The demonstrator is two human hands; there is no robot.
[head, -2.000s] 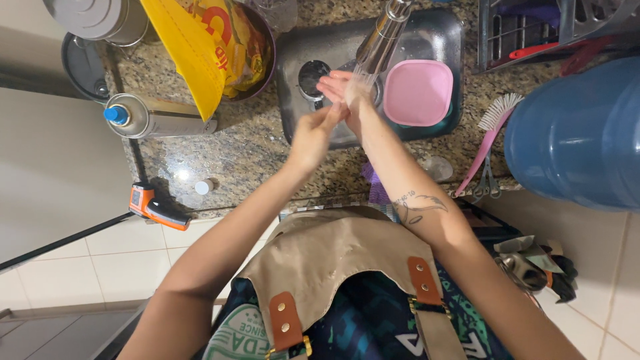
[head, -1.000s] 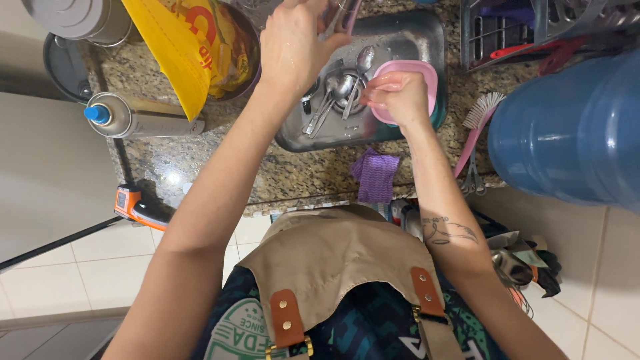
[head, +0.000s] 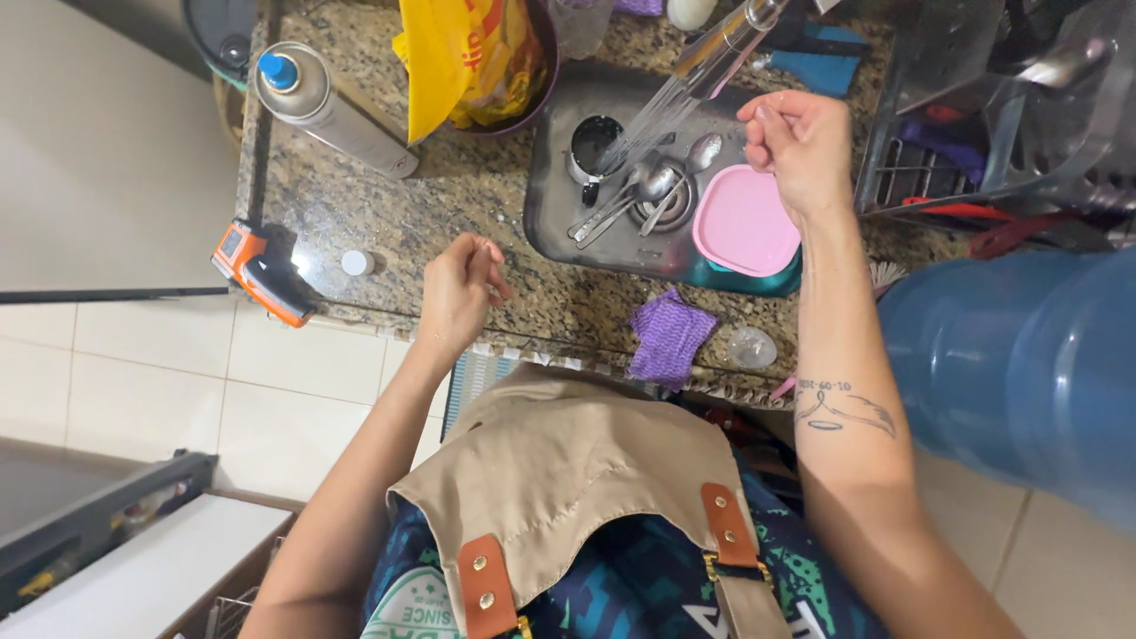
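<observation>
My left hand (head: 463, 288), empty with loosely curled fingers, is above the granite counter left of the steel sink (head: 555, 209). My right hand (head: 794, 151), also empty with bent fingers, hovers over the sink's right side, above a pink plastic container (head: 747, 220). Water runs from the faucet (head: 723, 44) toward a dark-and-white mug (head: 596, 146) in the sink. Several metal spoons (head: 657, 182) lie around the drain. Part of a teal item (head: 763, 277) shows under the pink container. A purple cloth (head: 672, 335) rests at the counter's front edge.
A spray can (head: 333, 115), a white cap (head: 357, 263) and an orange infrared thermometer (head: 257, 275) are at left. A yellow bag (head: 484, 67) sits in a bowl behind. At right are a dish rack (head: 967, 160) and a large blue water jug (head: 1012, 355).
My left hand has moved from the faucet area to above the counter on the left. My right hand has lifted away from the spoons and pink container, toward the back right.
</observation>
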